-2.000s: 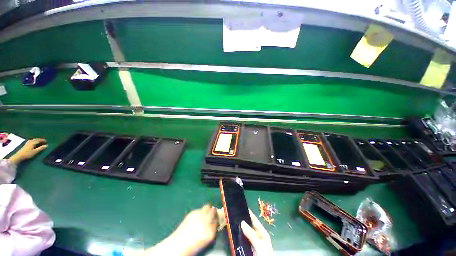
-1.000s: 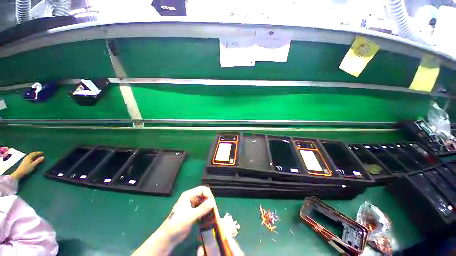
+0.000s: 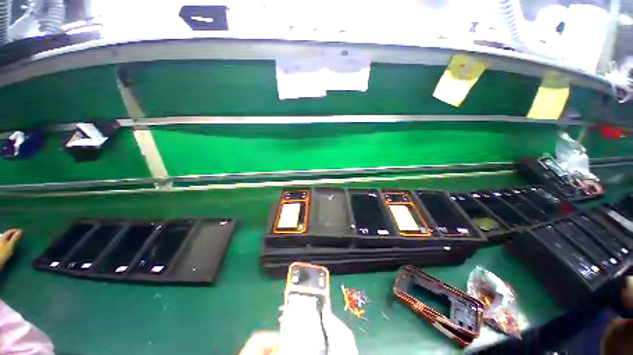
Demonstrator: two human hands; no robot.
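Observation:
An orange-rimmed phone (image 3: 305,299) is upright in front of me, its board end up and its pale centre facing me. My right hand (image 3: 340,335) is shut on its right side. My left hand (image 3: 259,344) is blurred and cut off by the bottom edge, beside the phone's lower left; its grip is unclear. Stacked black trays (image 3: 333,208) behind hold two orange-rimmed phones (image 3: 292,212) and glossy black screen units (image 3: 370,213), with one slot bare. Small orange strips (image 3: 354,301) lie right of the phone.
A tray of black screen units (image 3: 111,246) lies left. Spare frames (image 3: 439,305) and a clear plastic bag (image 3: 494,298) lie right. More trays (image 3: 562,253) stand far right. Another person's hand (image 3: 8,244) and pink sleeve (image 3: 21,333) show left; a dark sleeve (image 3: 562,329) shows right.
The phone has turned from black face to pale, board side and now stands upright. My left hand has dropped from its top to the bottom edge. The view has swung right.

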